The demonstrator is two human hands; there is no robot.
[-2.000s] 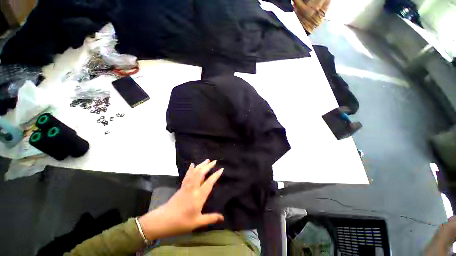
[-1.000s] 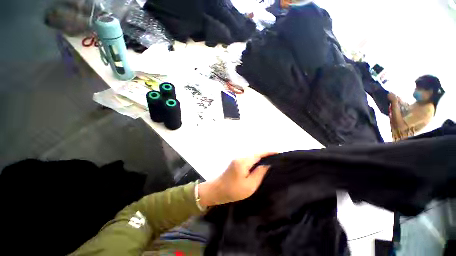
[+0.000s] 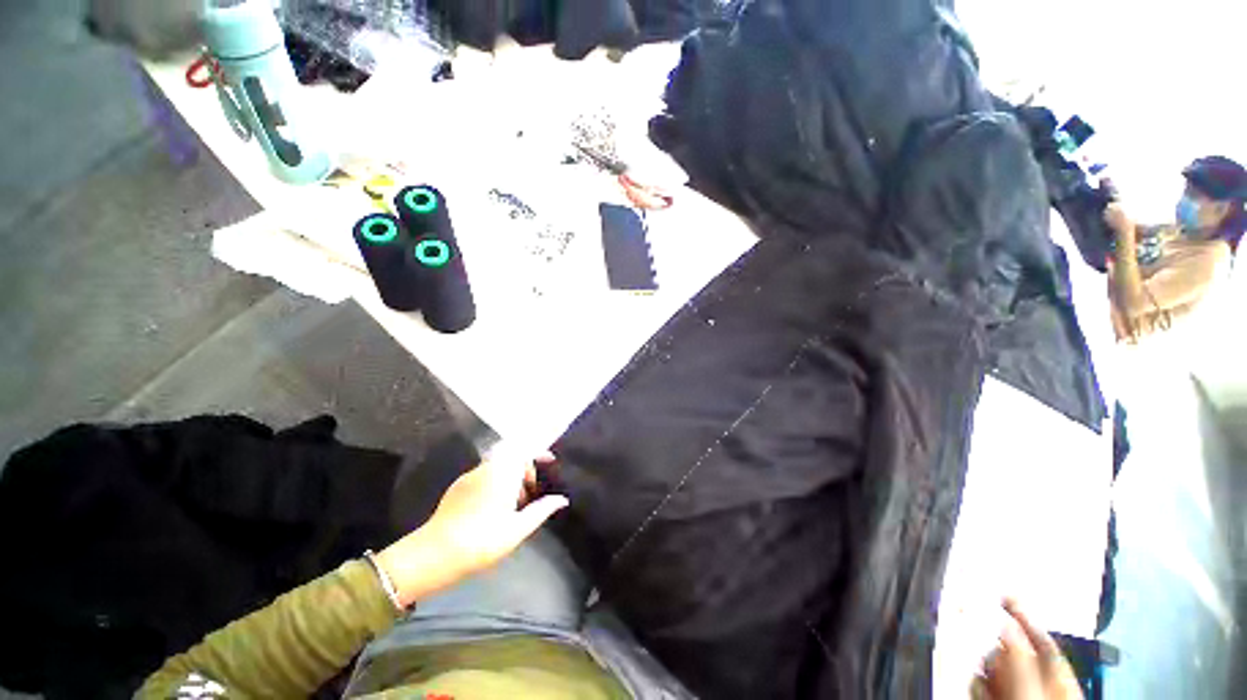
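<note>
A black coat (image 3: 725, 438) lies spread over the table's near edge and the wearer's lap, smooth dark side up, with a thin pale line running diagonally across it. My left hand (image 3: 479, 527) is at the coat's left edge, with dark fabric between the fingertips and the thumb lying over it. My right hand (image 3: 1028, 663) is low at the right, beside the coat and over the white table, partly cut off by the bottom edge. Its visible fingers are apart, and I see nothing in them. No needle or thread can be made out.
On the white table (image 3: 520, 369) are black thread cones (image 3: 438, 280), a dark phone (image 3: 628, 248), orange-red handles (image 3: 646, 194), tiny dark bits (image 3: 551, 244) and a teal bottle (image 3: 267, 103). More dark garments (image 3: 834, 123) lie behind. A black pile (image 3: 192, 533) is on the floor. A masked person (image 3: 1176, 267) is at right.
The coat, earlier lifted and stretched to the right, now lies spread over table and lap. My left hand has moved left and down to its edge. My right hand has come into view.
</note>
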